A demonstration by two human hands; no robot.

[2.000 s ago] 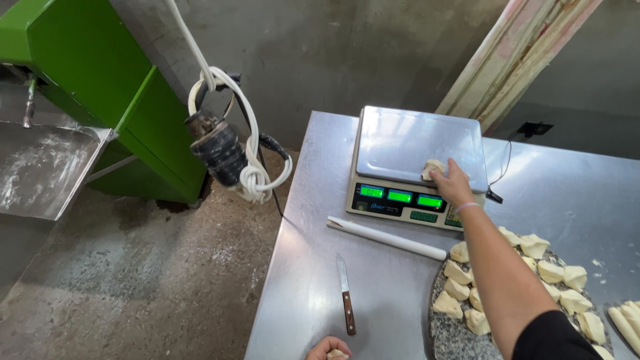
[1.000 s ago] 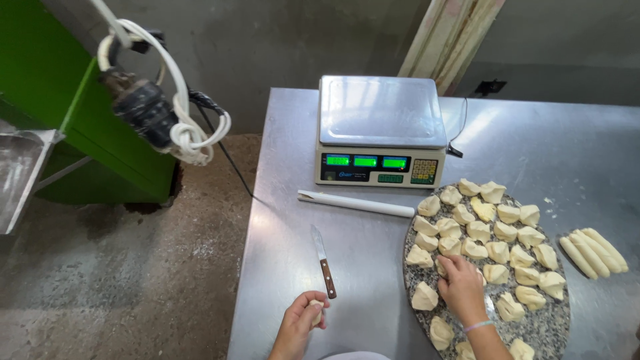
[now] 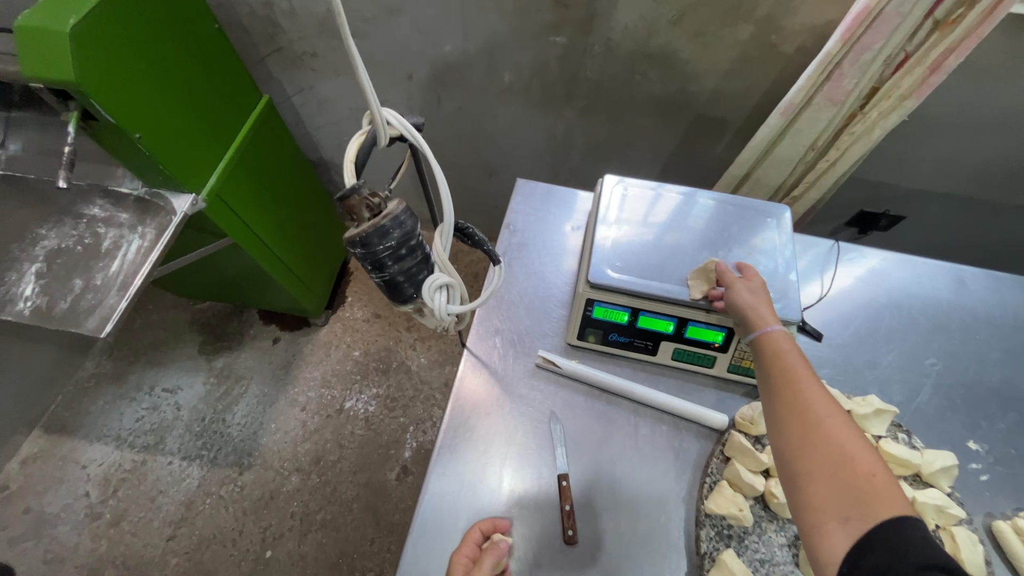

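Note:
My right hand (image 3: 742, 298) holds a piece of dough (image 3: 703, 279) by its edge at the front of the steel pan of a digital scale (image 3: 688, 232), whose green displays are lit. Whether the dough rests on the pan I cannot tell. Low in the view, my left hand (image 3: 482, 549) has a small bit of dough (image 3: 498, 541) between its fingers. A knife with a wooden handle (image 3: 566, 500) lies to the right of that hand. Many dough pieces (image 3: 742, 452) sit on a round speckled stone slab (image 3: 712, 524), partly hidden by my right forearm.
A white plastic tube (image 3: 632, 388) lies between scale and knife on the steel table (image 3: 496, 448). Dough strips (image 3: 1010, 544) are at the far right. A taped electrical connector with knotted white cable (image 3: 392, 252) hangs beside the table's left edge. Farther left stands a green machine (image 3: 264, 192).
My right hand has moved from the dough pieces on the slab to the scale pan, now with a dough piece in its fingers. The view has shifted.

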